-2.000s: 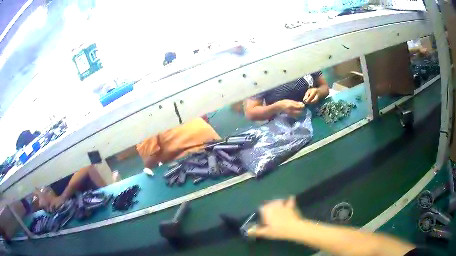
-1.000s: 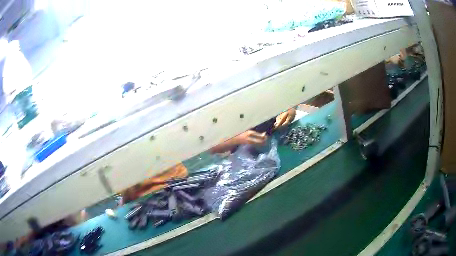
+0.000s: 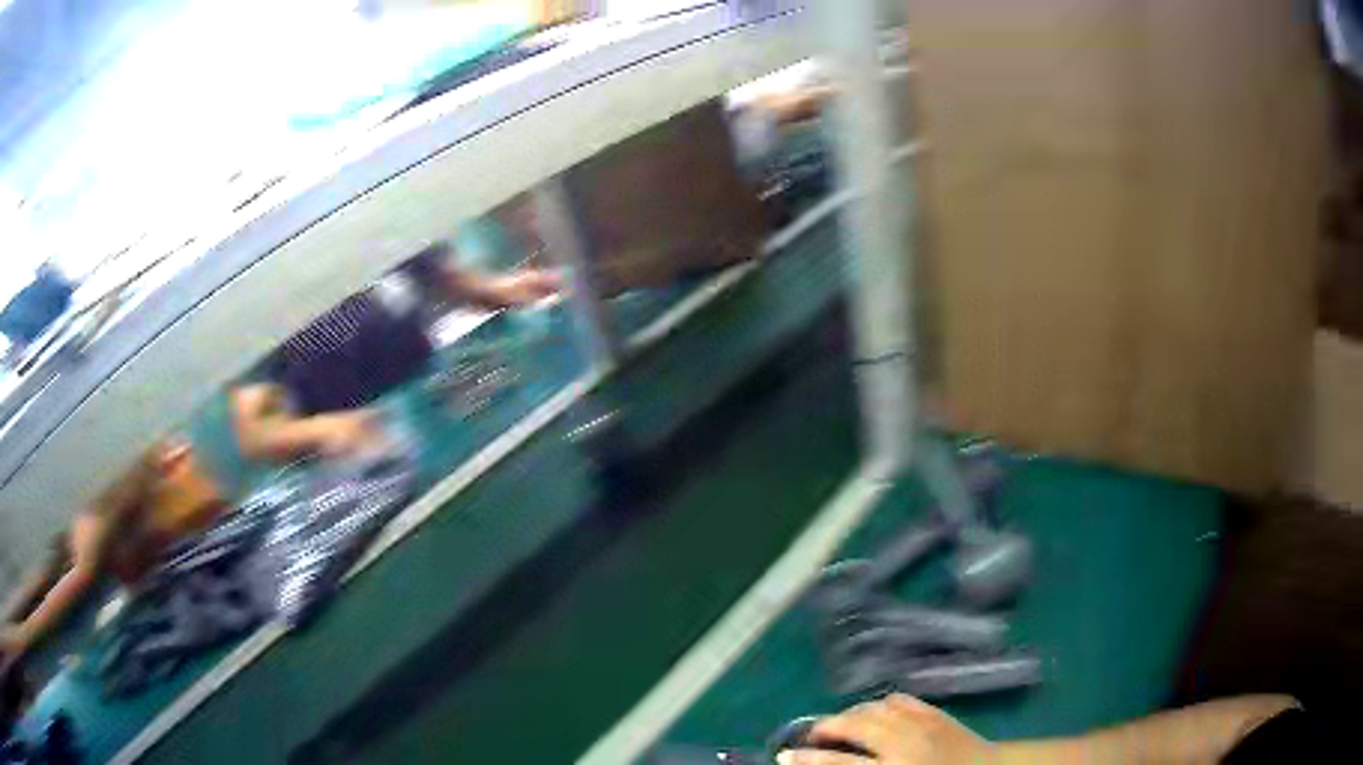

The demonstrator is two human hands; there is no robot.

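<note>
My right hand (image 3: pixel 882 735) is at the bottom edge, over the near bench beside the belt rail. Its fingers are closed on a grey fan unit (image 3: pixel 795 732), mostly hidden by the hand and cut off by the frame edge. Several grey fan units (image 3: pixel 927 628) lie in a loose heap on the green bench just beyond my hand, blurred. My left hand is out of view.
The dark green conveyor belt (image 3: pixel 658 523) runs on the left, with a dark blurred unit (image 3: pixel 606 434) on it. A pale post (image 3: pixel 882 269) and a tall cardboard sheet (image 3: pixel 1106 239) stand behind the heap. Across the belt are people's arms and a shiny plastic bag (image 3: pixel 337 516).
The view has swung right, bringing the near bench, heap and cardboard further in. My right hand, over the belt two seconds ago and out of view one second ago, is now at the bench.
</note>
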